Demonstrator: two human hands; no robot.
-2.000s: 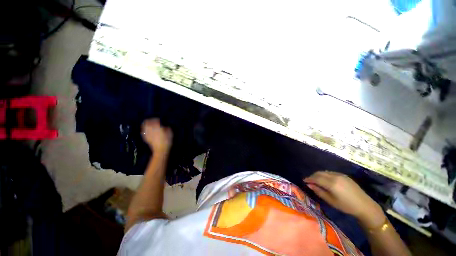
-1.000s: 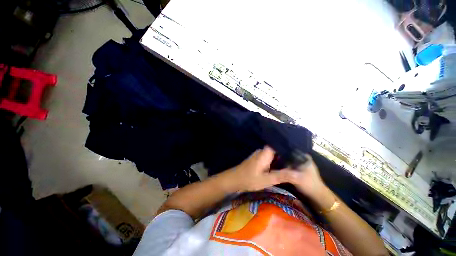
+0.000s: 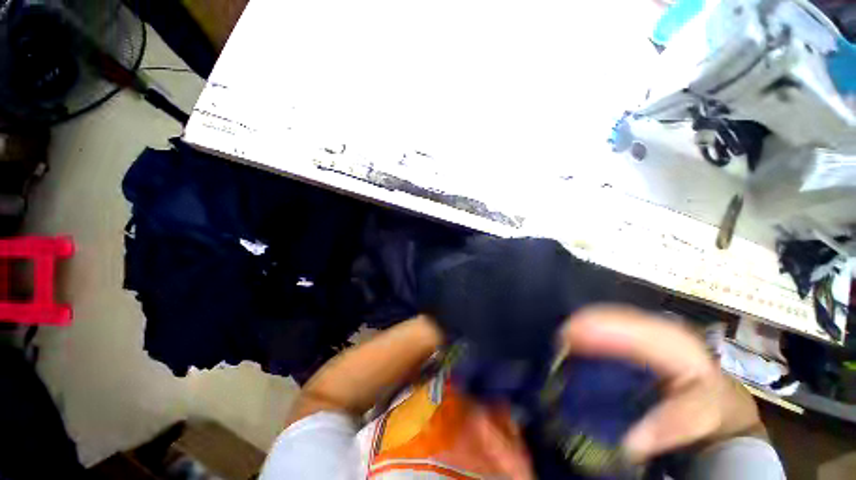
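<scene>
A dark navy garment piece (image 3: 507, 291) is held up in front of my body, below the table's front edge; it is blurred. My right hand (image 3: 662, 375) grips its right part, thumb and fingers around a bluish-violet fold with a yellowish edge. My left hand (image 3: 422, 337) is at the cloth's left side, its fingers hidden behind the cloth, so its grip cannot be seen. A large heap of navy pieces (image 3: 235, 262) hangs beside the table on the left, with small white spots on it.
The white table (image 3: 404, 94) has a worn front edge. The sewing machine (image 3: 779, 84) stands at the right, with black-handled scissors (image 3: 718, 145), slim snips (image 3: 729, 222) and dark scraps (image 3: 807, 267). A red stool (image 3: 42, 279) and a fan (image 3: 70, 61) are at the left.
The hands, together low at the cloth a second ago, are now apart, with the navy piece raised closer to the camera. A bluish-violet, yellow-edged part now shows. The view has shifted.
</scene>
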